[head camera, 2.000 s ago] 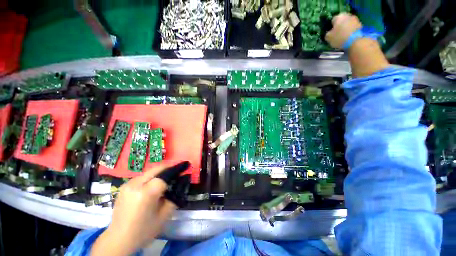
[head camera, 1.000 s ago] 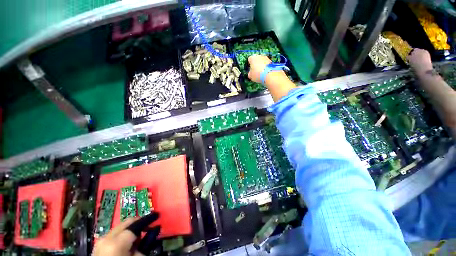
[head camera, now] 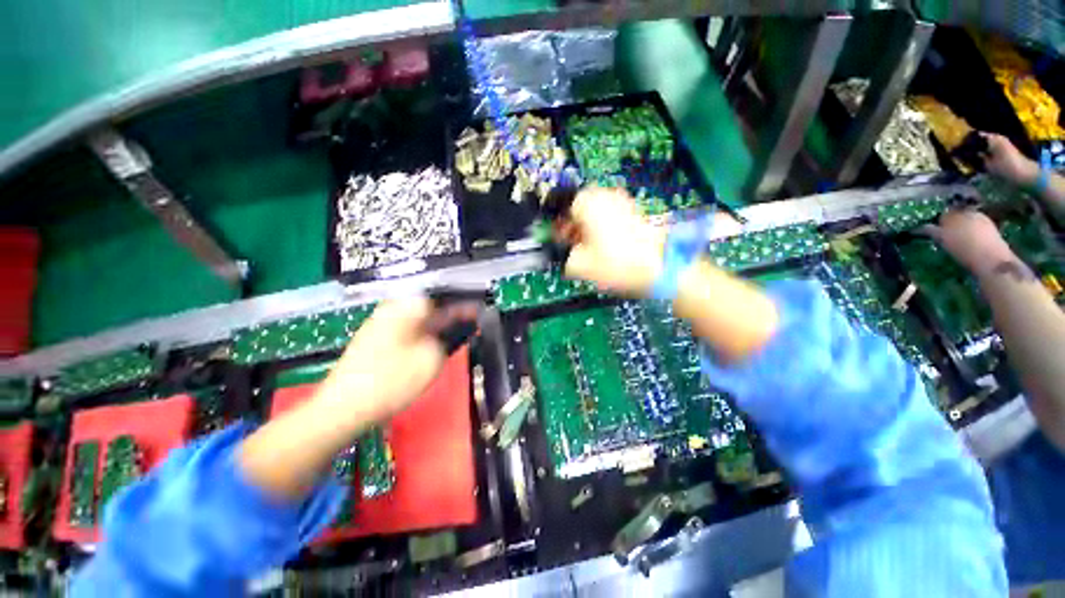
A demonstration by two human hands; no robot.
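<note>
My right hand (head camera: 613, 243), with black coverings on its fingertips and a light blue wrist strap, is at the front edge of the parts bins, above the far edge of a main circuit board (head camera: 601, 397). Something small and green shows at its fingertips, blurred. My left hand (head camera: 403, 350) is over the far part of a red pad (head camera: 438, 467), its black-covered fingers pointing right; blur hides whether it holds anything. Small plug-in boards (head camera: 376, 463) lie on the pad, partly covered by my left arm. The bin of green components (head camera: 625, 146) is behind my right hand.
Bins of silver components (head camera: 399, 218) and beige components (head camera: 510, 154) stand on the green shelf. Another red pad (head camera: 158, 421) lies to the left. Metal latches (head camera: 654, 526) stick out near the rail. Another person's hands and arm (head camera: 987, 251) work at the right. A coiled blue cord hangs across the bins.
My right hand has left the green bin and moved back towards the board. My left hand has risen from the red pad's near side to its far edge, closer to my right hand.
</note>
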